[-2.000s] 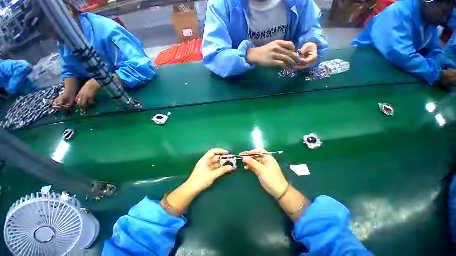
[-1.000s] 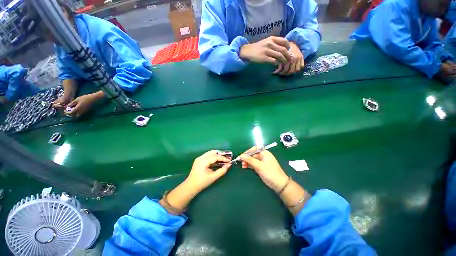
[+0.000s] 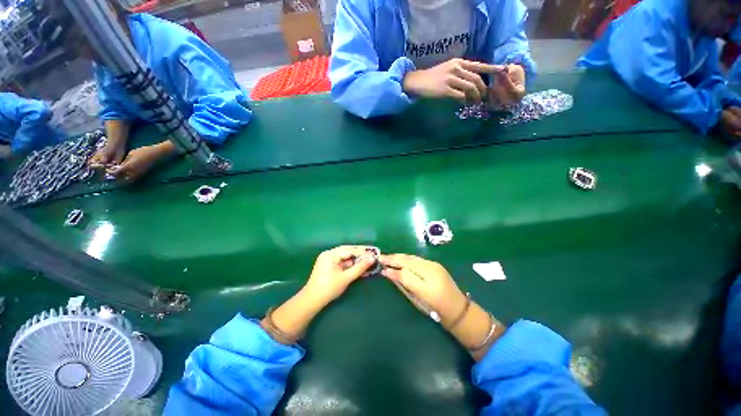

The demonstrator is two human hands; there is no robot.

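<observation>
My left hand [image 3: 335, 274] holds a small silver-and-dark module [image 3: 373, 262] between thumb and fingers. My right hand [image 3: 426, 284] touches the module's right side with its fingertips. A slim light tool [image 3: 418, 303] lies under my right palm, its rear end pointing down toward the wrist. The fingers cover much of the module, and the tool's tip cannot be made out.
White-framed modules with dark centres lie on the green belt ahead [image 3: 438, 232] and left [image 3: 206, 193]. Others lie far left [image 3: 74, 217] and right [image 3: 582, 178]. A white paper piece [image 3: 489, 270] lies right. A fan [image 3: 71, 366] stands lower left. Co-workers sit opposite.
The tool has swung from pointing up-right to lying back under my right palm. My right fingers now meet the module. The modules on the belt have shifted left.
</observation>
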